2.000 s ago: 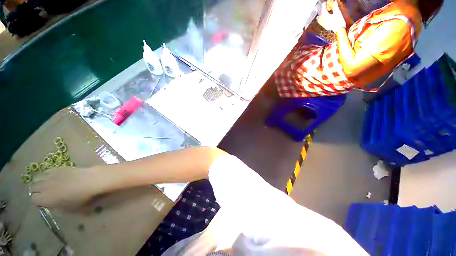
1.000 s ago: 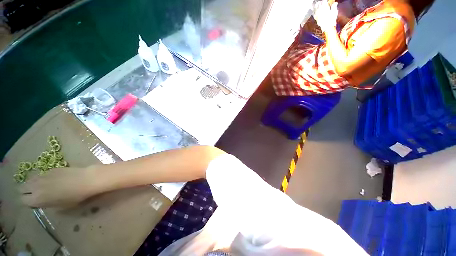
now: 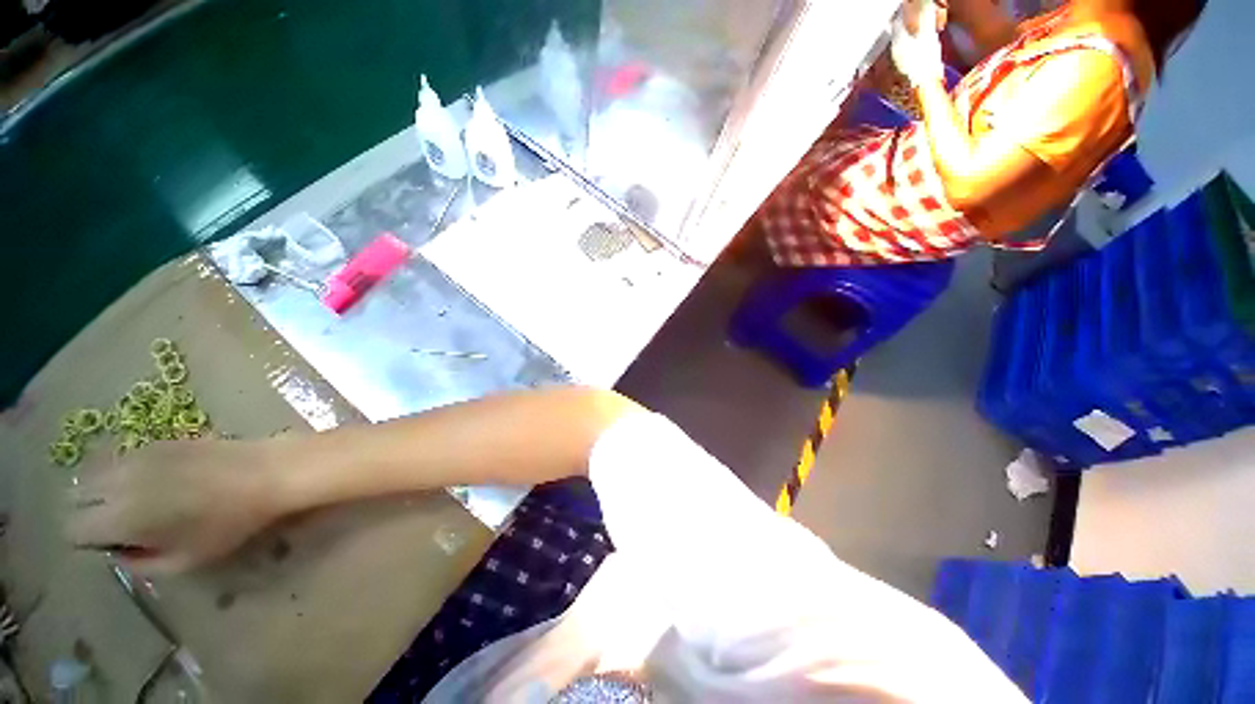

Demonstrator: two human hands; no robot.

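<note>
A loose pile of small yellow-green rings [image 3: 163, 413] lies on the brown cardboard mat [image 3: 330, 605] at the left. My right hand [image 3: 172, 506] is over the mat just below the rings, palm down, its fingers pointing left. The fingertips are blurred, and I cannot tell whether they hold anything. My left hand is not in the picture. Bits of beige figure arms [image 3: 6, 622] show at the left edge. A small pale disc [image 3: 66, 674] lies at the lower left of the mat.
A pink-red tool [image 3: 366, 272], a thin metal rod [image 3: 450, 355] and two white squeeze bottles [image 3: 441, 135] lie or stand on the metal bench. A green surface [image 3: 303, 83] runs behind. A person [image 3: 1018, 138] sits at the right on a blue stool [image 3: 840, 310], near stacked blue bins [image 3: 1101, 330].
The view has shifted slightly. My right hand stays below the ring pile, its fingers now bent a little lower over the mat.
</note>
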